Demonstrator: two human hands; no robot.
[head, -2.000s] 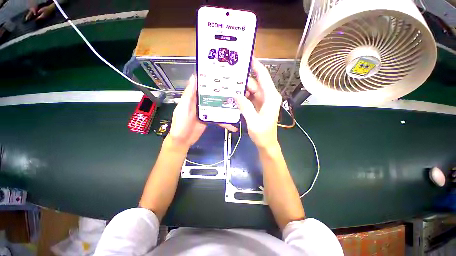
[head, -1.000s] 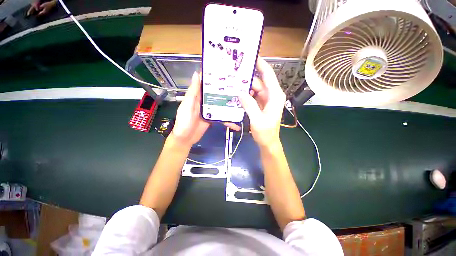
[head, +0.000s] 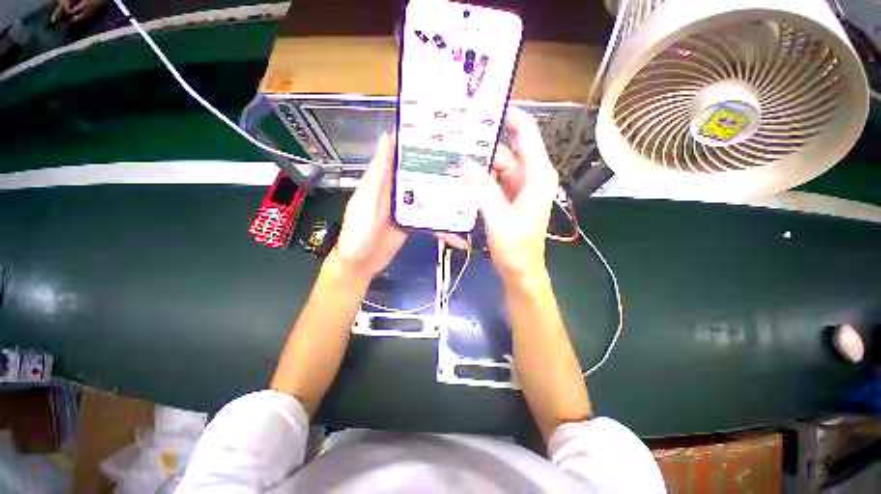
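A smartphone [head: 452,116] with a bright lit screen stands upright in both hands in front of the tester. My left hand [head: 372,217] holds its left edge and lower back. My right hand [head: 520,198] holds its right edge, with the thumb over the lower right of the screen. The screen shows small pictures of watches and a green banner. The backs of the phone and the fingers behind it are hidden.
A red keypad phone [head: 278,210] and a small black-and-gold part [head: 319,237] lie left. Behind are the tester [head: 353,133] and a fan [head: 729,116]. Two dark-blue plates [head: 478,314] and a white cable [head: 618,309] lie below. A white round item [head: 849,343] is far right.
The watch pictures and banner on the screen have moved up. The phone and both hands have shifted slightly right in the view; the grip is the same.
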